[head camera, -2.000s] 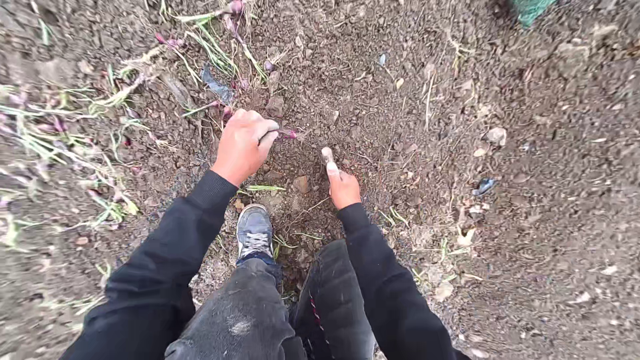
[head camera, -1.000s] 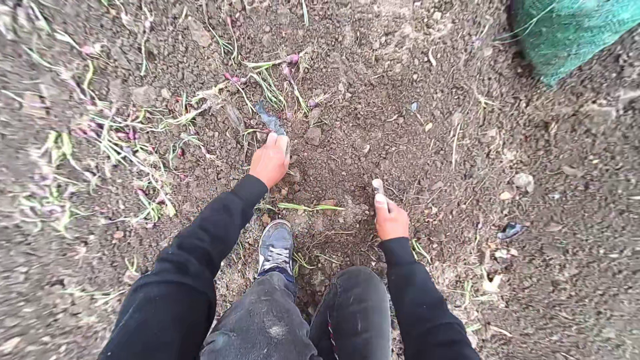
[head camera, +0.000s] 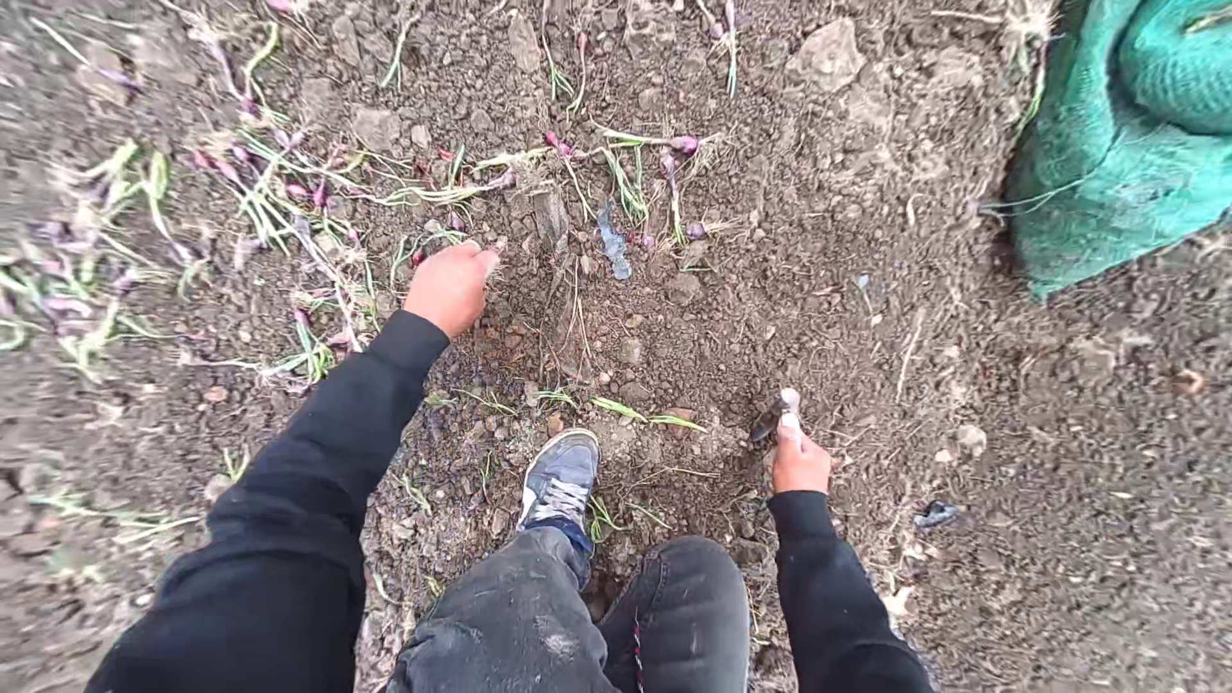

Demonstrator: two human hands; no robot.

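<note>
Over the soil, beside the strewn onion plants (head camera: 318, 192) with purple bulbs and green leaves, is my left hand (head camera: 449, 291). Its fingers are curled, and whether they pinch anything is unclear. My right hand (head camera: 801, 466) is low over the ground at right of centre. It grips a small hand tool (head camera: 789, 398) with a rounded, pale end pointing away from me; a dark part shows beside it. Several onions, one with a round purple bulb (head camera: 684, 145), lie ahead of my left hand. More leafy plants (head camera: 82, 308) lie at the far left.
A green mesh sack (head camera: 1107, 202) lies at the upper right. A grey-blue scrap (head camera: 612, 243) and a large stone (head camera: 828, 54) are on the soil ahead. My left shoe (head camera: 561, 478) stands between my arms, and a dark scrap (head camera: 935, 514) lies right of my right hand.
A purple bulb stuck out from my left fingers two seconds ago; none plainly shows there now. My left hand has moved left toward the strewn onions. The view has shifted, showing more of the green sack.
</note>
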